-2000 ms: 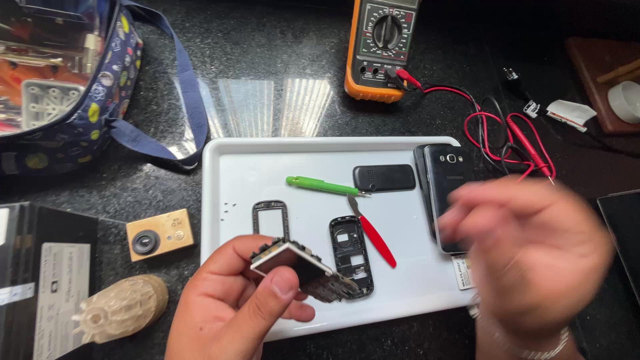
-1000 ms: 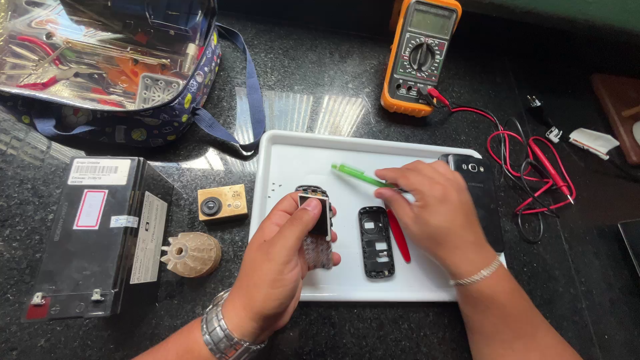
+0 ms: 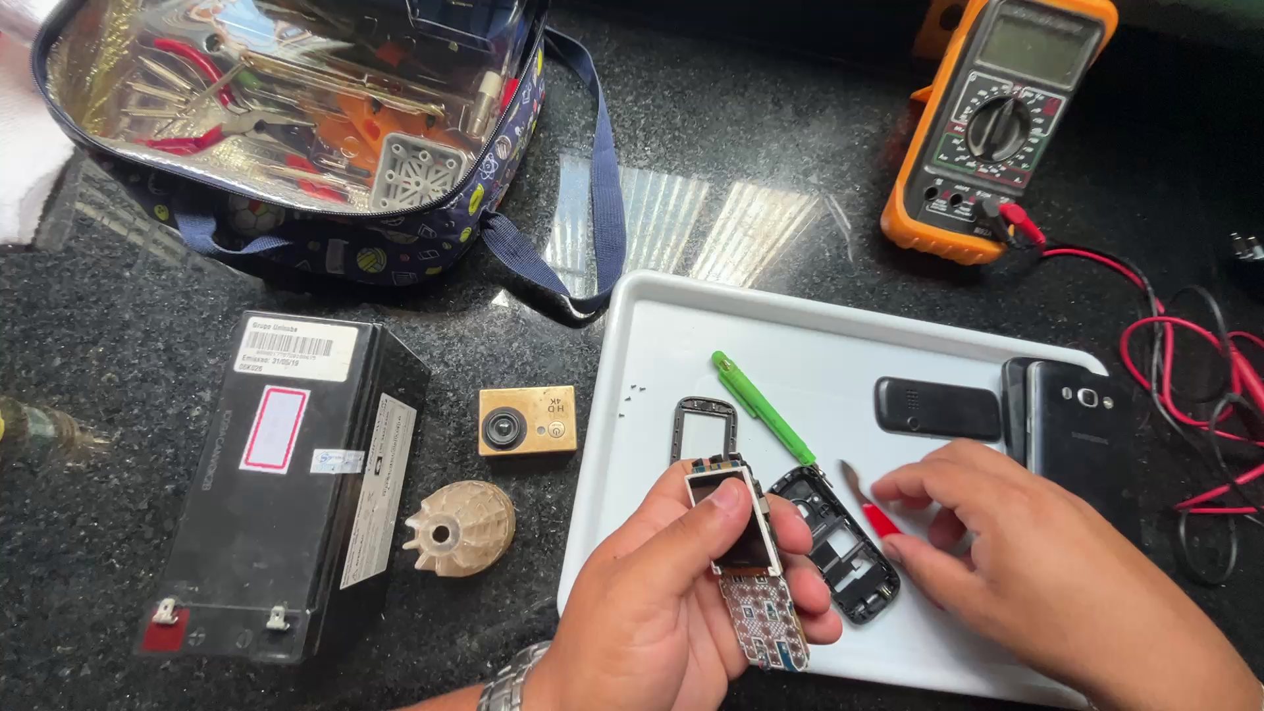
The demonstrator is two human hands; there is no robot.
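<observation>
My left hand [image 3: 681, 573] holds a phone circuit board with its screen [image 3: 743, 533], thumb on the screen, above the white tray [image 3: 632, 395]. Over the tray's right part, my right hand [image 3: 1007, 563] has its thumb at the red handle of a small blade tool [image 3: 879, 515]; whether it grips the tool is unclear. Between the hands lies a black phone housing [image 3: 839, 543]. A green pen-like tool [image 3: 760, 407] rests with its tip at the housing. Behind the board is a black front frame [image 3: 703, 410], with tiny screws [image 3: 633, 397] beside it.
A black back cover [image 3: 936, 408] and smartphones [image 3: 1076, 434] lie in the tray. Around it are an orange multimeter [image 3: 997, 128] with red and black leads [image 3: 1155, 395], a gold action camera [image 3: 528, 420], a beige ribbed object [image 3: 460, 528], a black battery [image 3: 286, 504] and a tool bag [image 3: 375, 227].
My right hand was at the green tool one second ago; that tool now lies free in the tray, and the hand is at the red-handled tool. My left hand still holds the board.
</observation>
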